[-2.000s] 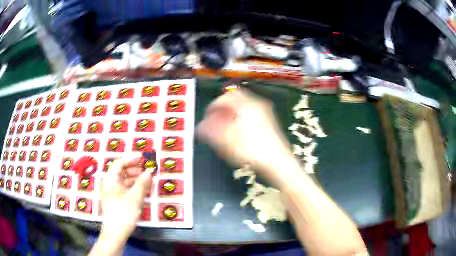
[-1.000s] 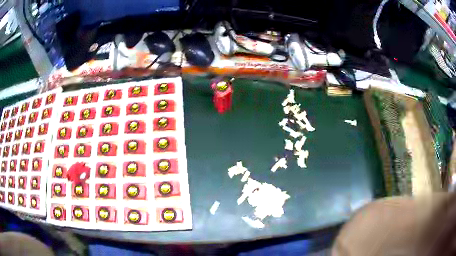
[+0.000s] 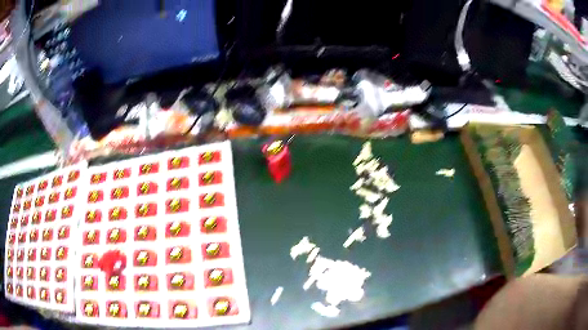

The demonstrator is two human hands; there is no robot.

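Note:
Two white foam trays stand side by side at the left, a larger one (image 3: pixel 239 283) and one further left (image 3: pixel 72 258), with red square modules with gold centres in their cells. A red bundle (image 3: pixel 113 262) lies over cells of the larger tray. A cluster of loose red modules (image 3: pixel 278 163) lies on the green mat near the back. Small cream-white pieces (image 3: pixel 340 281) lie in a heap and a loose trail. A blurred, skin-coloured part of my right hand or arm (image 3: pixel 532 303) is cut off at the lower right; its fingers do not show. My left hand is out of the picture.
A shallow brown cardboard box (image 3: pixel 548 206) holding rows of thin green boards is at the right end. White-grey handheld units (image 3: pixel 390 95) and black rounded shapes (image 3: pixel 245 109) line the back edge. Dark monitors and cables stand behind them.
My hands have left the trays and mat; the dark-backed module held in my left hand is no longer seen. The view has tilted up, so the bench sits lower.

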